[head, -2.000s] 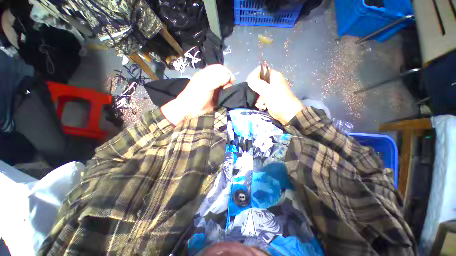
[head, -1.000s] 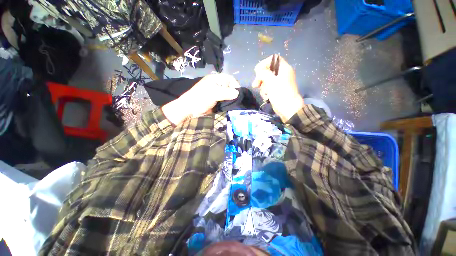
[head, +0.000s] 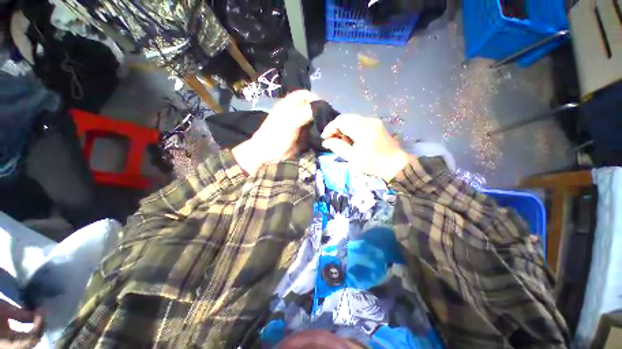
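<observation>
A black garment (head: 235, 125) lies over the lap, and a bunched part of it rises between the two hands. My left hand (head: 281, 131) is closed on the cloth, fingertips at its upper edge. My right hand (head: 365, 142) is closed just right of the cloth, its fingertips touching or very near it. Small dark thread snips (head: 343, 138) show in part among the right fingers; most of them is hidden by the hand. The hands are overexposed, so fine threads cannot be made out.
A red stool (head: 116, 148) stands at left. Blue crates (head: 372, 22) are at the top and right. A slatted beige chair (head: 599, 48) is at upper right. Scraps litter the grey floor (head: 423, 88). Another person's hand (head: 22, 322) shows at the lower left edge.
My right hand has come down and left to the cloth, and the snips no longer point up. The cloth is bunched higher between the hands. Another hand has appeared at lower left.
</observation>
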